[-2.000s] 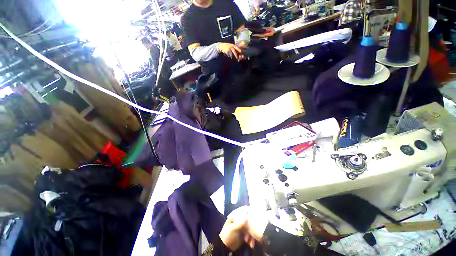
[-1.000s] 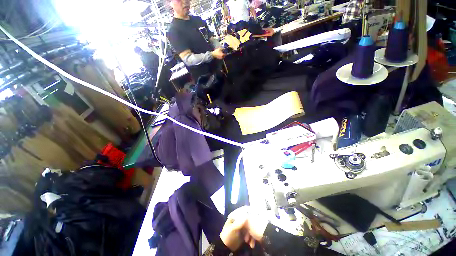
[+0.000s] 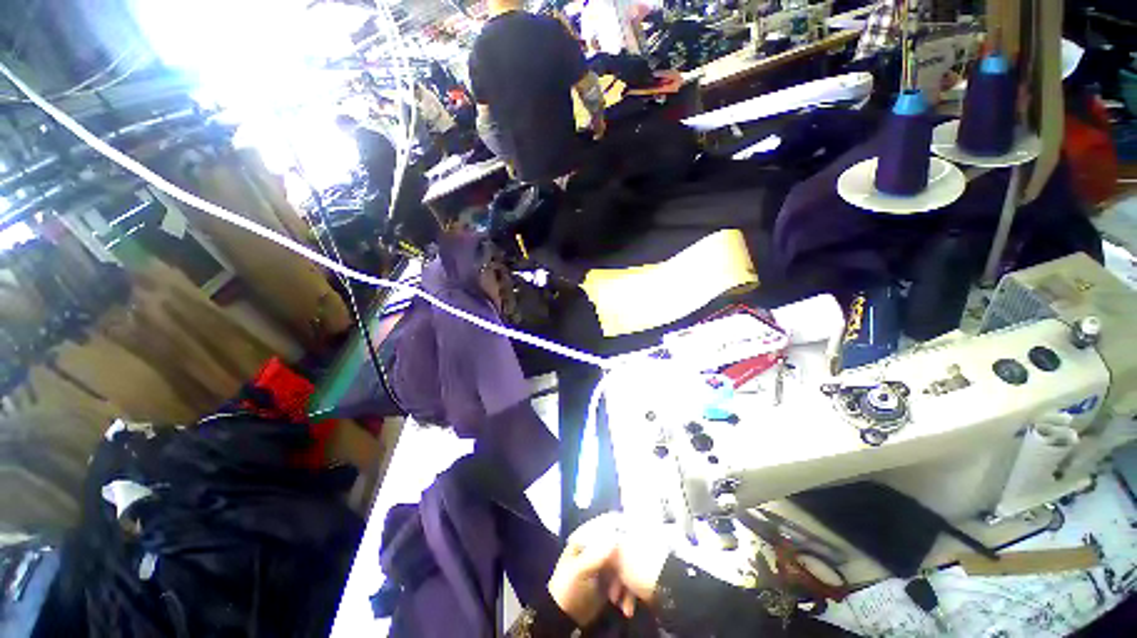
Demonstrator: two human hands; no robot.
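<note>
Purple fabric panels (image 3: 461, 536) lie bunched left of the cream-white sewing machine (image 3: 923, 411). My left hand (image 3: 584, 581) is at the bottom centre, fingers bent, close to the machine's needle end. My right hand (image 3: 640, 563) is beside it, touching or nearly touching, and washed out by the lamp glare. A dark patterned sleeve shows below. The cloth under the fingers, the presser foot and the needle cannot be made out. A dark cloth piece (image 3: 879, 523) lies under the machine arm.
Purple thread cones (image 3: 905, 150) stand behind the machine. A cream-yellow curved piece (image 3: 673, 282) and red and blue small items (image 3: 748, 366) lie near the machine head. A tan strip (image 3: 1029, 562) lies right. Black garments (image 3: 225, 536) are heaped left. A person (image 3: 530, 87) stands beyond the table.
The person beyond the table has turned away and shifted from where they stood a second ago. My hands and the purple cloth have not visibly moved.
</note>
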